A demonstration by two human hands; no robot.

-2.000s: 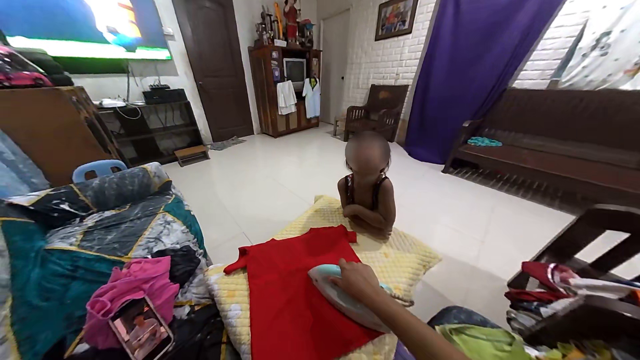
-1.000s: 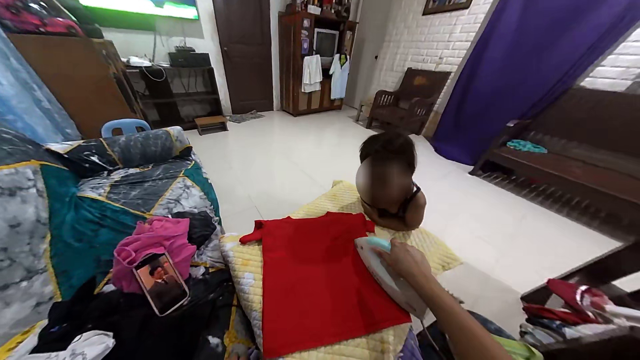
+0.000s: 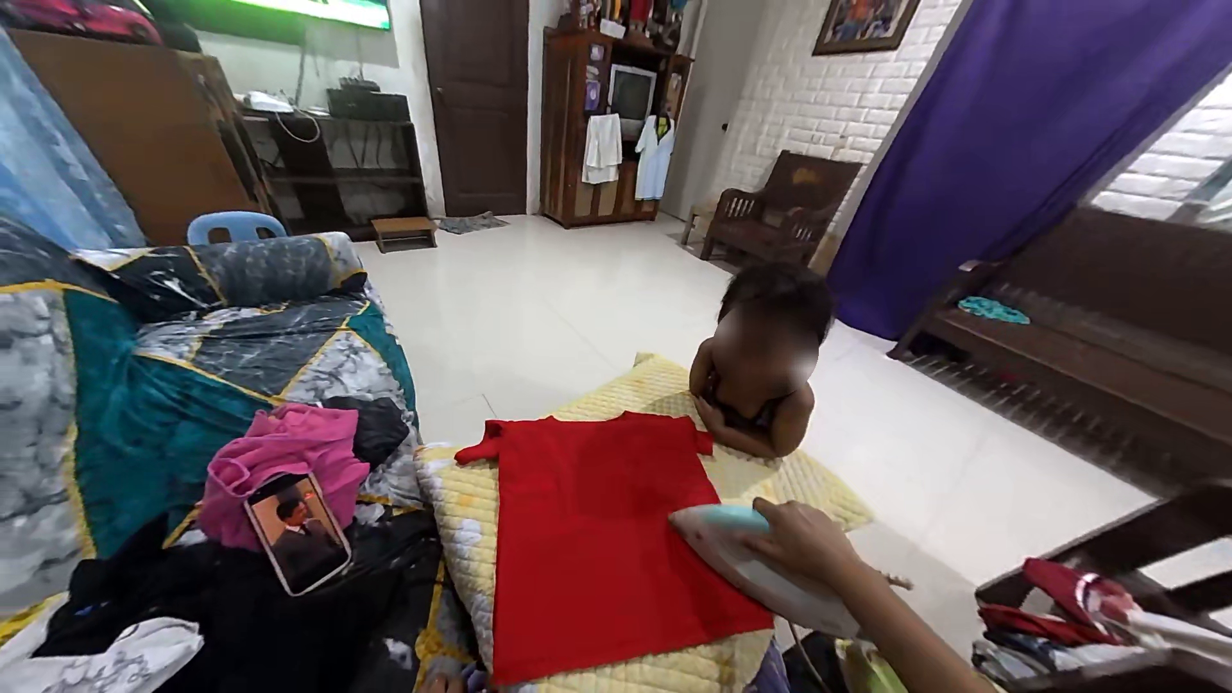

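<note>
My right hand [image 3: 804, 544] is closed around the handle of a clothes iron [image 3: 741, 563], whose tip points left at the right side of a red T-shirt [image 3: 602, 539]. The shirt lies spread out on a yellow quilted pad [image 3: 457, 520], its collar end away from me. A person [image 3: 760, 366] leans with folded arms on the far right part of the pad. My left hand is not in the picture.
A patterned sofa [image 3: 241, 375] at left holds pink cloth [image 3: 279, 452], a smartphone [image 3: 298, 534] and dark clothes [image 3: 221, 616]. More clothes [image 3: 1078, 616] lie in a dark wooden chair at lower right. A cord hangs below the iron. A wooden bench [image 3: 1107, 337] stands at right.
The iron has stayed near the shirt's right side under my right hand. The person at the pad has lowered their head and leaned forward. The view has shifted.
</note>
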